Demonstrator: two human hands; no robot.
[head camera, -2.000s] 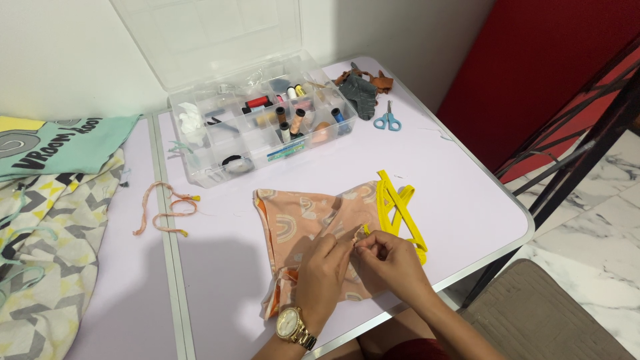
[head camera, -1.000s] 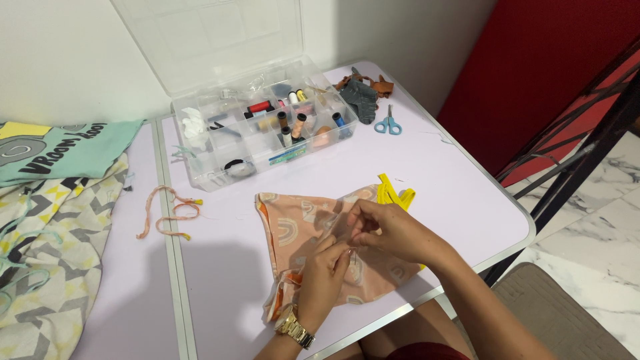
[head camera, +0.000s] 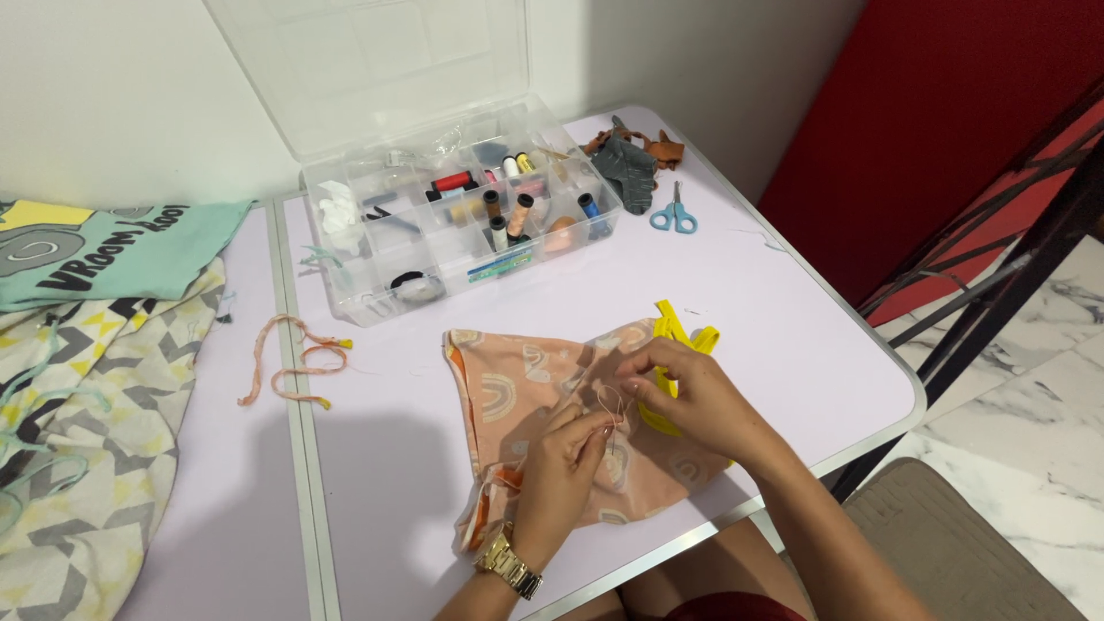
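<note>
Peach cloth with a rainbow print (head camera: 500, 371) lies on the table under both hands. My left hand (head camera: 565, 457), a gold watch (head camera: 507, 562) at its wrist, pinches a thin looped thread (head camera: 611, 398) between thumb and forefinger; a thin dark line below the fingertips may be a needle. Right of it, my right hand (head camera: 677, 384) is raised over the cloth with thumb and forefinger close together by the thread loop; whether they grip the thread cannot be told. Yellow flat tape (head camera: 668, 326) lies partly behind the right hand, at the cloth's right side.
A clear compartment box (head camera: 371, 310) with thread spools stands at the back, its lid up. Blue-handled scissors (head camera: 674, 218) and dark grey scraps (head camera: 628, 172) lie right of it. A peach cord (head camera: 259, 354) crosses the table seam. Printed fabric (head camera: 129, 379) covers the left side.
The hands have moved slightly apart from each other, and a thread loop now shows between them. The yellow tape, partly covered by the right hand one second ago, shows more.
</note>
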